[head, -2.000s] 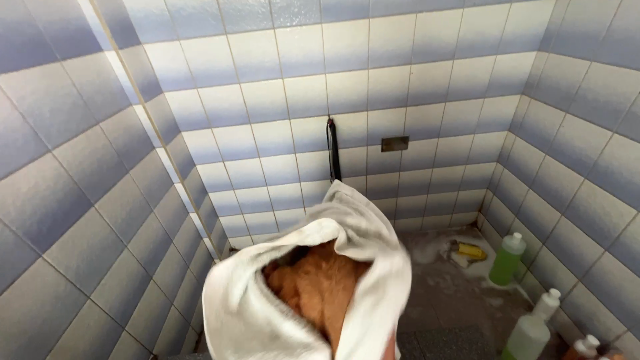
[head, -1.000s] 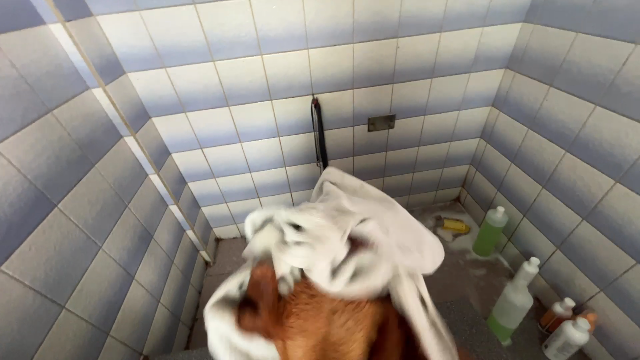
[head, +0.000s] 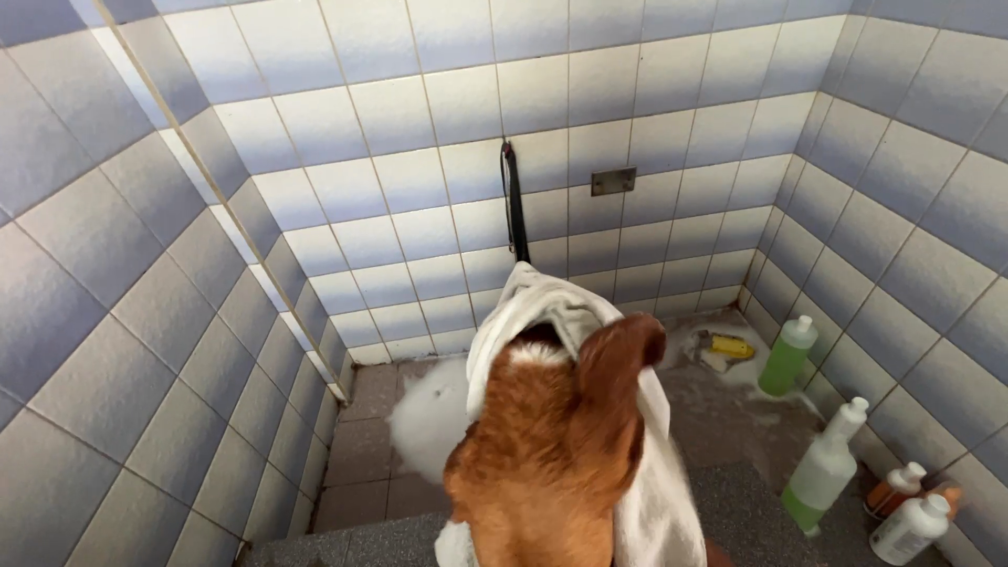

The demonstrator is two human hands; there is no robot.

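Observation:
A brown dog [head: 543,465] with a patch of white fur on its head stands at the bottom middle, seen from above and behind. Over the front of its head and down its right side drapes a white towel [head: 657,472]. One reddish-brown ear [head: 618,366] sticks out over the cloth. Neither of my hands shows plainly; the towel and the dog may hide them. A small reddish-brown patch beside the towel at the bottom edge is too little to identify.
Green-liquid bottles [head: 787,358] [head: 820,472], an orange bottle [head: 892,490] and a white bottle [head: 909,531] stand at right. A yellow object [head: 729,346] lies in suds. Foam [head: 429,417] covers floor at left. A dark strap [head: 515,209] hangs on the tiled wall.
The towel, bunched over the dog's head a second ago, has shifted forward and to the right. The dog's ear and the white patch on its head now show.

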